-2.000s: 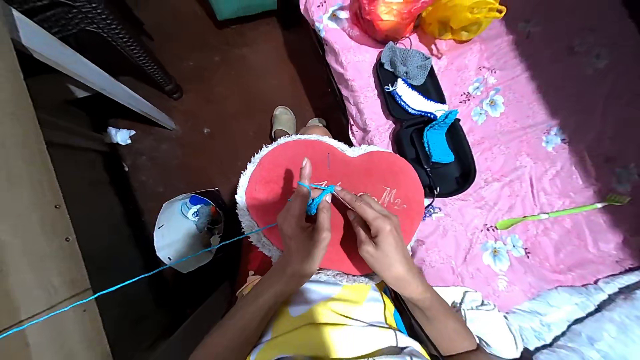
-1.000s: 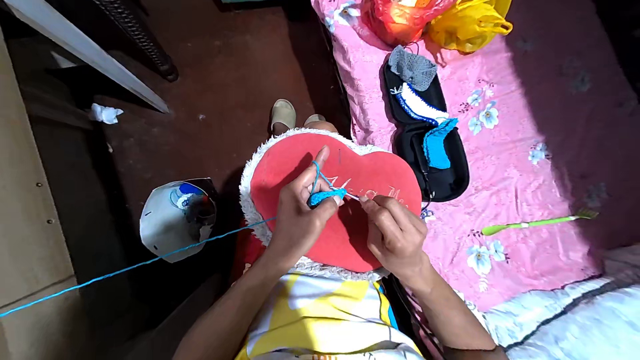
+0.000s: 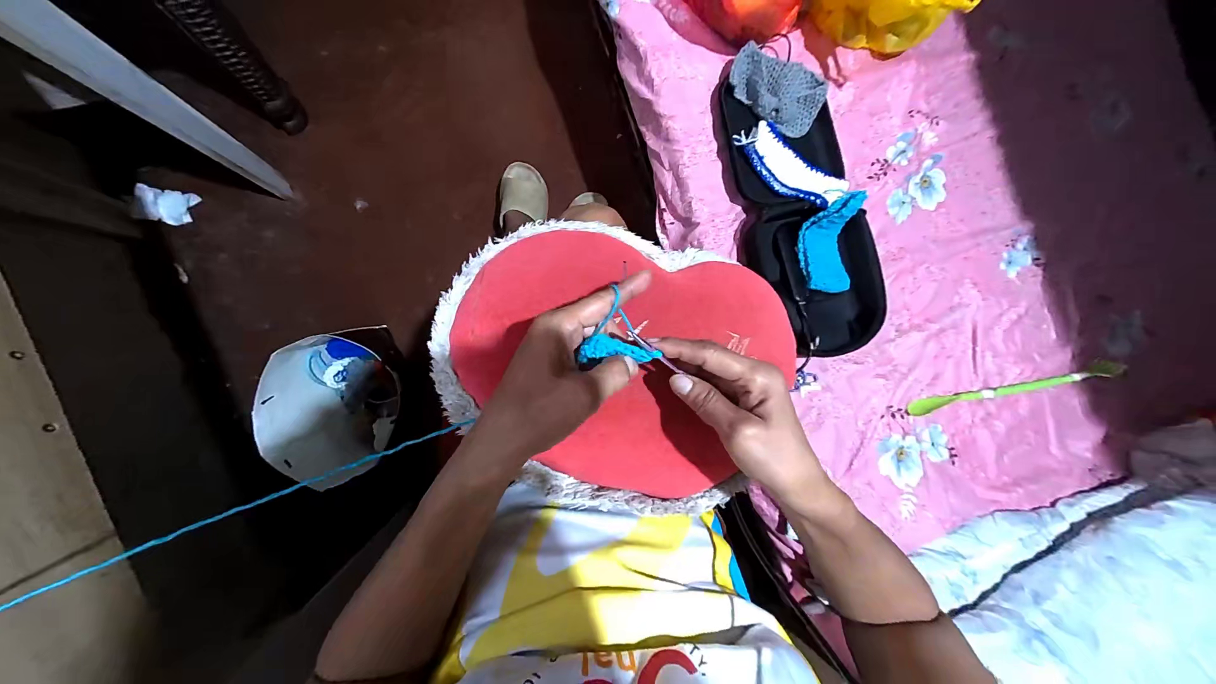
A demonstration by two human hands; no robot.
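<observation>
My left hand [image 3: 560, 366] pinches a small blue crochet piece [image 3: 608, 350] between thumb and fingers, with a loop of yarn around its raised index finger. In my right hand [image 3: 727, 394] is a thin metal crochet hook [image 3: 655, 351], its tip at the edge of the blue piece. Both hands are over a red heart-shaped cushion [image 3: 608, 437] with white fluffy trim on my lap. Blue yarn [image 3: 228, 513] runs from my left hand's side past the cushion to the lower left.
An open black case [image 3: 869, 313] on the pink floral sheet [image 3: 950, 313] holds grey, white and blue crochet pieces. A green stick-like item [image 3: 1007, 389] lies to the right. A white container [image 3: 294, 418] stands at left. Red and yellow plastic bags [image 3: 879, 24] sit at the top.
My left index finger was more upright two seconds ago and now slants to the right. The blue piece stays in my left hand. The view has shifted slightly.
</observation>
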